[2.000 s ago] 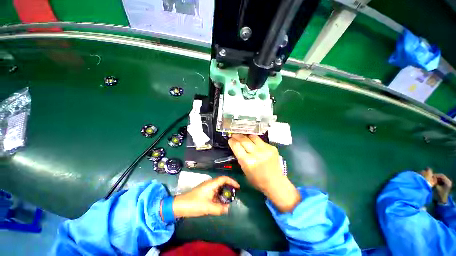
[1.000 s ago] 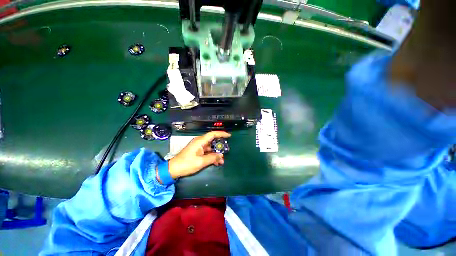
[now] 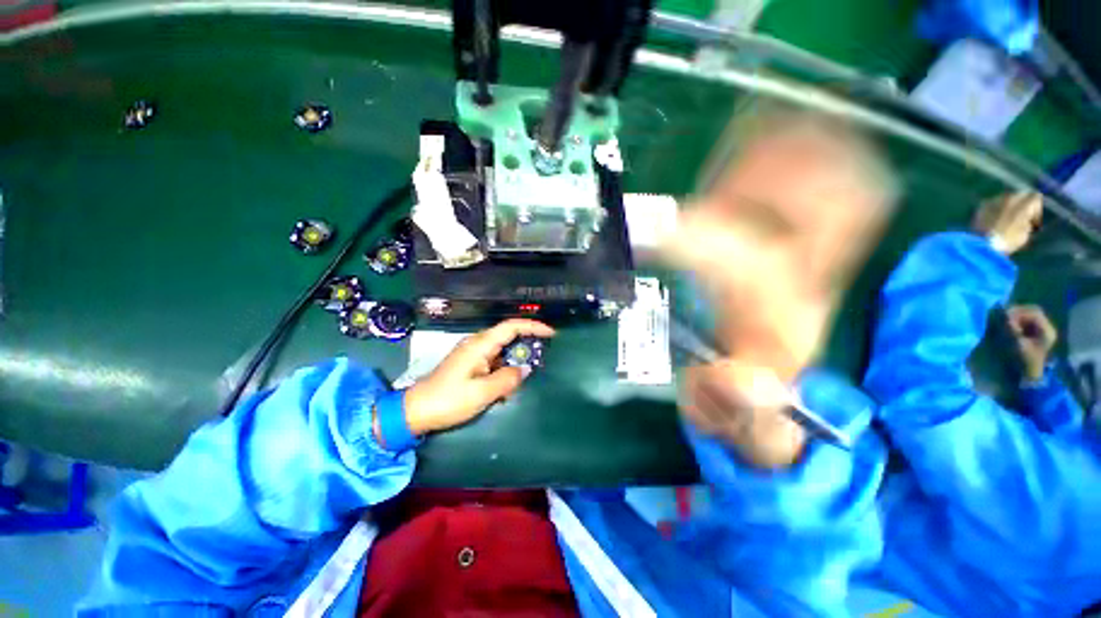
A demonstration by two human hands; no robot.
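My left hand, with a blue band at the wrist, holds a round black module with a yellow centre at its fingertips, in front of the press base. My right hand is blurred at the right, shut on thin tweezers. A large blurred skin-coloured shape lies above it; I cannot tell whose it is. The press fixture stands behind my left hand, with its pale green plate over a clear block. A white sticker sheet lies right of the base.
Several modules lie left of the press, with a plain black round part beside them. A black cable runs left. A cream strip lies on the base. White paper lies beside my left hand. Another person's hand is at right.
My right hand has come down from the upper right, out of the fixture where it was two seconds ago. My left hand keeps the module, moved slightly left.
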